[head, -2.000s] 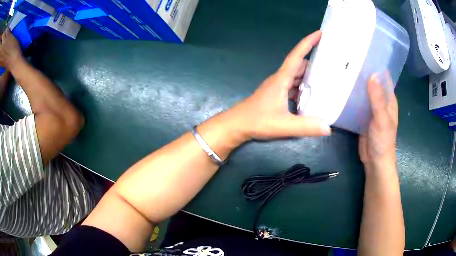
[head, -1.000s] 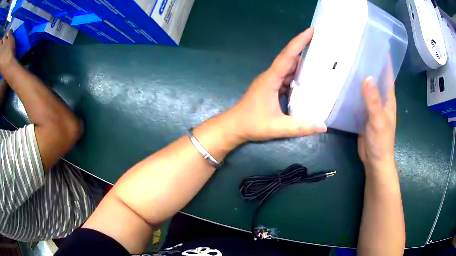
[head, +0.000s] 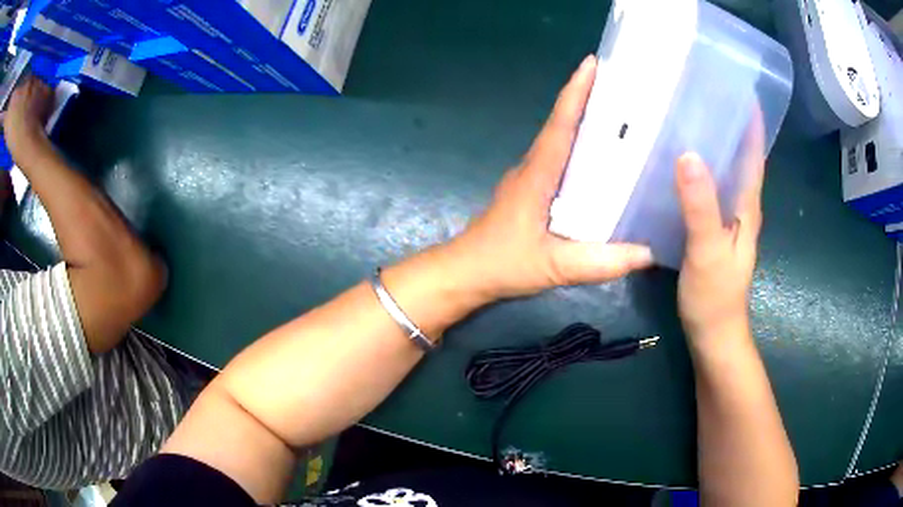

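An assembled unit, a white cover (head: 634, 119) joined to a frosted translucent tub (head: 708, 129), is held tilted above the green bench mat. A small dark slot shows on the cover's side. My left hand (head: 535, 218) grips the white cover side, thumb along its lower edge. My right hand (head: 721, 248) holds the frosted tub, with its fingers spread on it; some fingers are partly behind it. The top of the unit is cut off by the picture's edge.
A coiled black cable (head: 545, 361) with a metallic plug lies on the mat (head: 327, 188) near me. Blue and white cartons (head: 327, 40) stand at the far left. Another white unit (head: 837, 59) and a carton (head: 876, 163) are at the right. A person's arm (head: 89, 218) reaches in at left.
Both hands and the unit have moved left and the unit has turned slightly. The other person's hand at the left has shifted.
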